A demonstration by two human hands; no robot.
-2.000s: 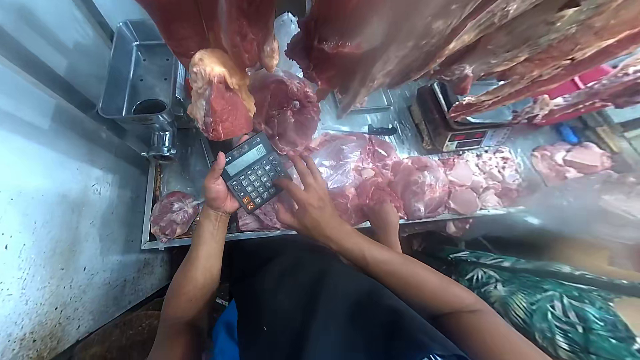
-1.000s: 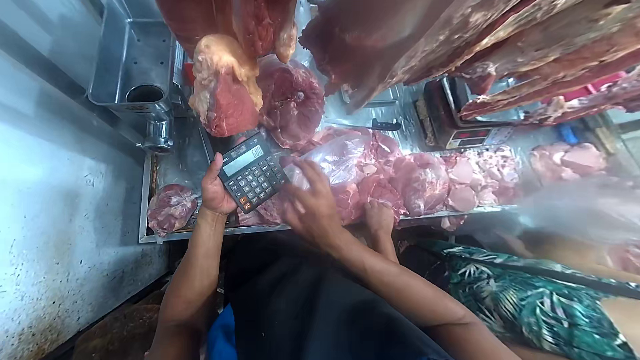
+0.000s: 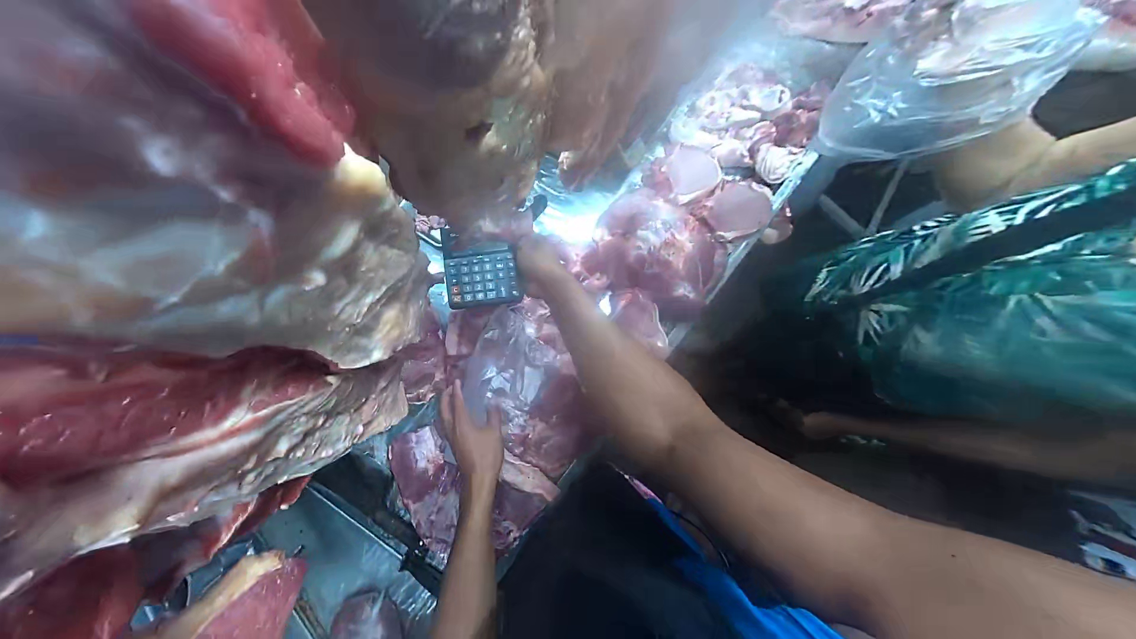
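My right hand (image 3: pixel 538 264) grips the right edge of a dark calculator (image 3: pixel 481 277), its keypad facing me and its top partly shadowed below hanging meat. Nearer to me, my left hand (image 3: pixel 475 439) has its fingers apart at the left edge of a clear plastic bag (image 3: pixel 510 368); whether it touches the bag is hard to tell. The bag lies over raw meat pieces (image 3: pixel 564 422) on the counter. More raw meat (image 3: pixel 657 244) lies to the right of the calculator.
Large hanging meat cuts (image 3: pixel 204 240) fill the left and top of the view, close to the calculator. At lower left is a metal tray (image 3: pixel 333 541). Another person in green leaf-patterned clothing (image 3: pixel 985 311) is at the right, near a large clear plastic bag (image 3: pixel 950 89).
The calculator has passed from my left hand to my right. My left hand is now beside the clear bag on the meat. The view has swung strongly along the counter.
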